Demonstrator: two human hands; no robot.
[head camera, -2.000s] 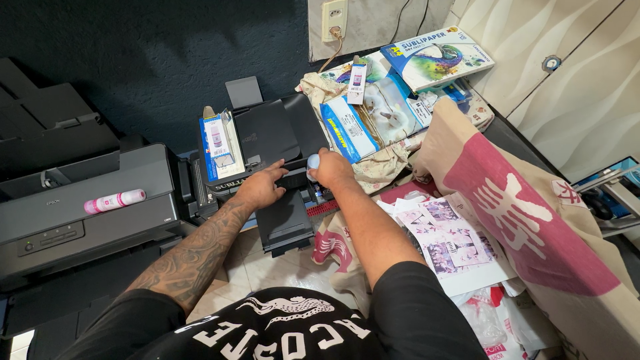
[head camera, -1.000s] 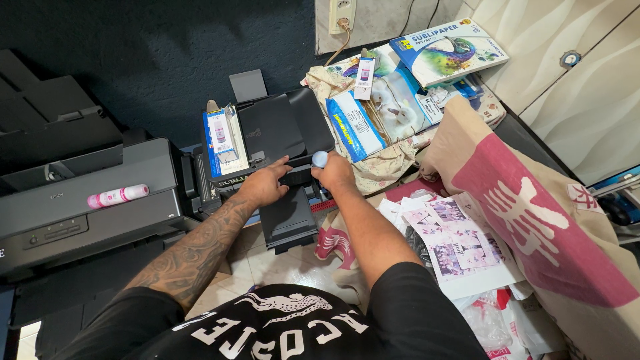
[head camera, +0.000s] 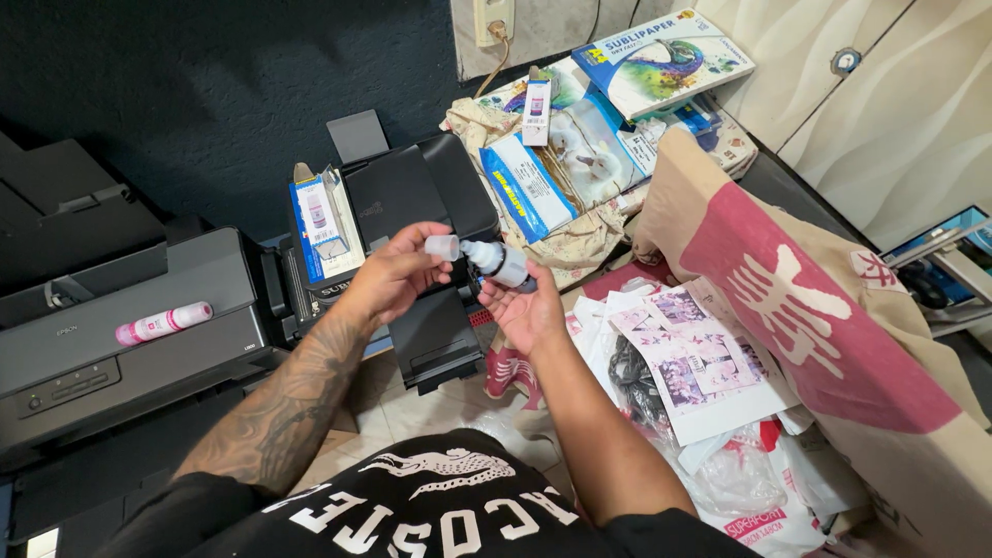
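Observation:
My left hand holds a translucent plastic cap between thumb and fingers. Just right of it, my right hand grips a small ink bottle, tilted with its white nozzle pointing at the cap; whether they touch is hard to tell. Both are over the right edge of a black printer, whose front tray sticks out below. A bottle with pink markings lies on the Epson printer at left.
An opened ink box stands left of the black printer. Paper packs, a Sublipaper box and a small ink carton are at upper right. Printed sheets lie on plastic bags by a patterned cloth.
Both hands have lifted off the black printer's front right area. The bottle, earlier mostly hidden in my right hand, now shows with its nozzle bare, and my left hand holds the cap.

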